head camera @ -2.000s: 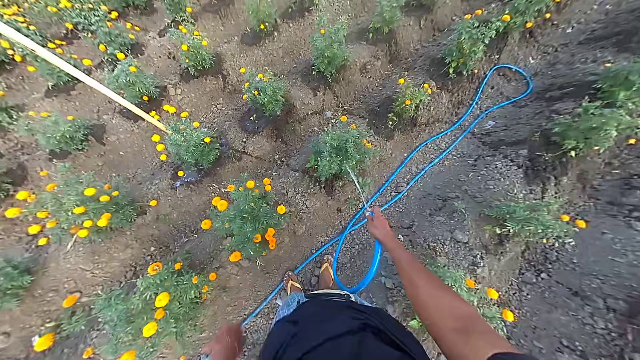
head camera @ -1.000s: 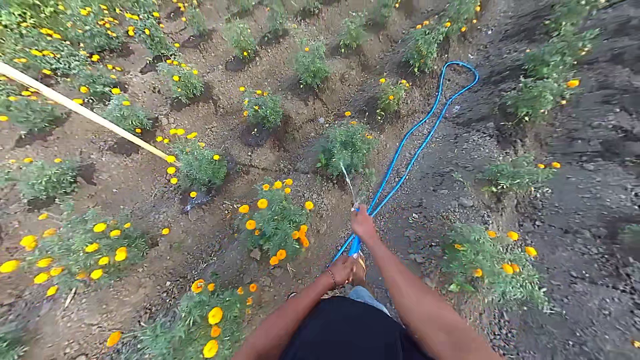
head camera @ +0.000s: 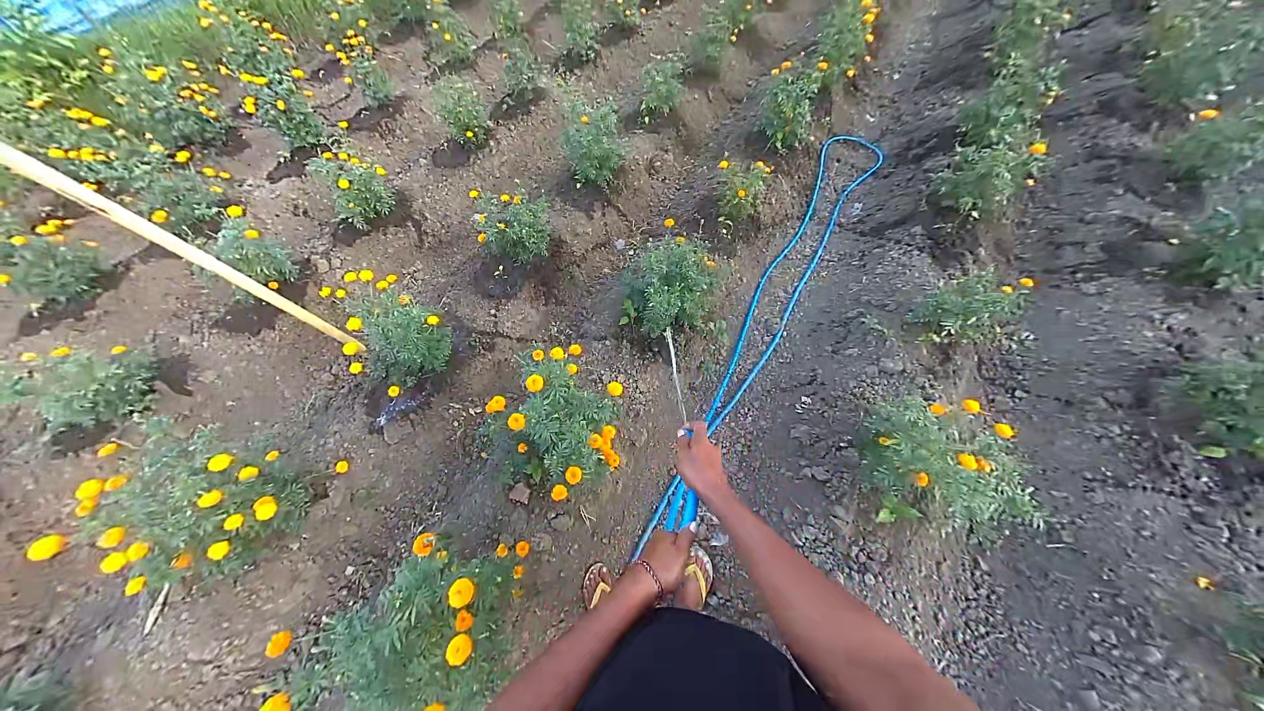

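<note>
A blue garden hose (head camera: 758,286) lies in a long narrow loop on the soil and comes back to my hands. My right hand (head camera: 699,462) grips it near its outlet, and a thin stream of water (head camera: 675,370) runs from there to the foot of a green marigold plant (head camera: 671,284). Lower down, close to my feet, my left hand (head camera: 667,555) is closed around the hose, with a bracelet on the wrist. Just left of the hands grows a marigold with orange flowers (head camera: 553,415).
A long pale pole (head camera: 178,242) slants in from the left to a marigold plant (head camera: 403,338). Rows of marigolds surround me, including one at the right (head camera: 948,464) and one at lower left (head camera: 420,622). My sandalled feet (head camera: 697,576) stand on gravelly soil.
Two seconds ago my left hand was low at the left, apart from my right hand; it has come in to the hose near my feet. Water still runs onto the same plant.
</note>
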